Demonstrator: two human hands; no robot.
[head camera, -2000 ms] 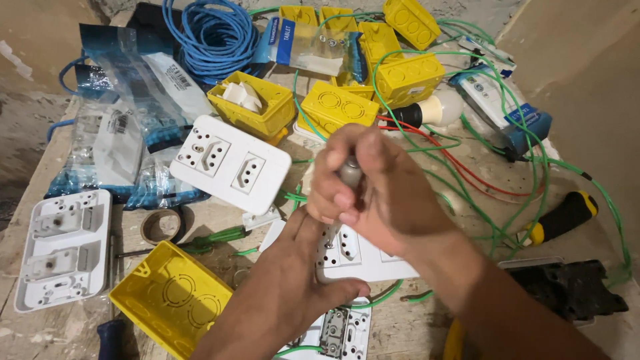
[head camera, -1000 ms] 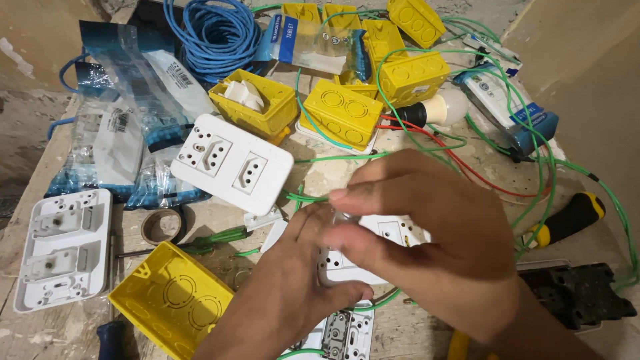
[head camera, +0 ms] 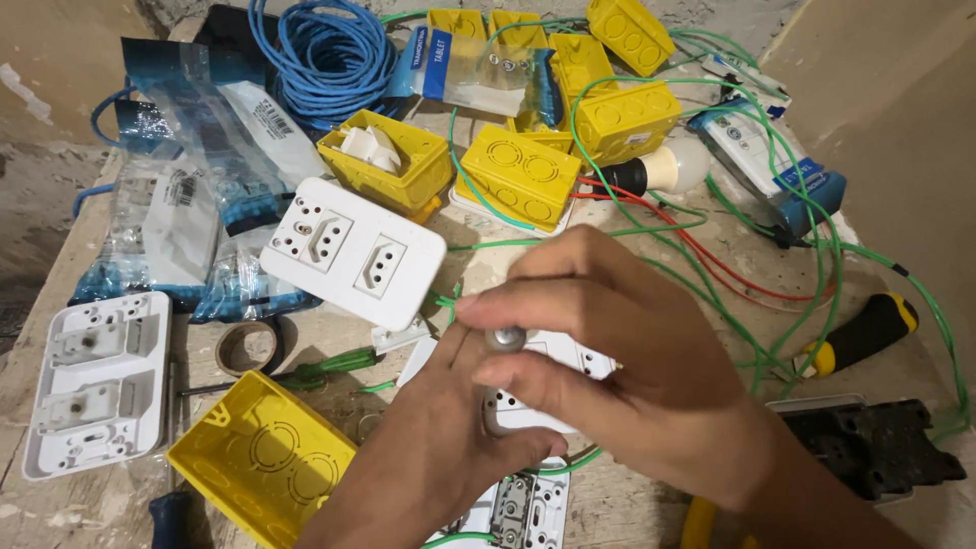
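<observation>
My right hand point(head camera: 602, 351) pinches the grey round end of a screwdriver point(head camera: 506, 338) between thumb and fingers, over a white outlet plate point(head camera: 526, 408). My left hand point(head camera: 435, 427) holds that plate at its left side; the screwdriver's tip is hidden. A second white plate with two sockets point(head camera: 354, 252) lies up and to the left. Below my hands lies a face-down plate point(head camera: 550, 499) with a metal-fronted module and green wires. Another face-down plate point(head camera: 99, 385) rests at the far left.
Nearby are an open yellow wall box point(head camera: 263, 457), a tape roll point(head camera: 248, 347), a green-handled screwdriver point(head camera: 332, 364) and a yellow-black tool handle point(head camera: 862, 335). Behind lie a blue cable coil point(head camera: 328, 61), yellow boxes point(head camera: 518, 171), plastic packets point(head camera: 191, 152) and a bulb point(head camera: 679, 165). Loose green wires point(head camera: 831, 206) cross the right side.
The fingers of my right hand have shifted around the screwdriver's end, from a closed grip to a looser pinch. My left hand stays on the plate.
</observation>
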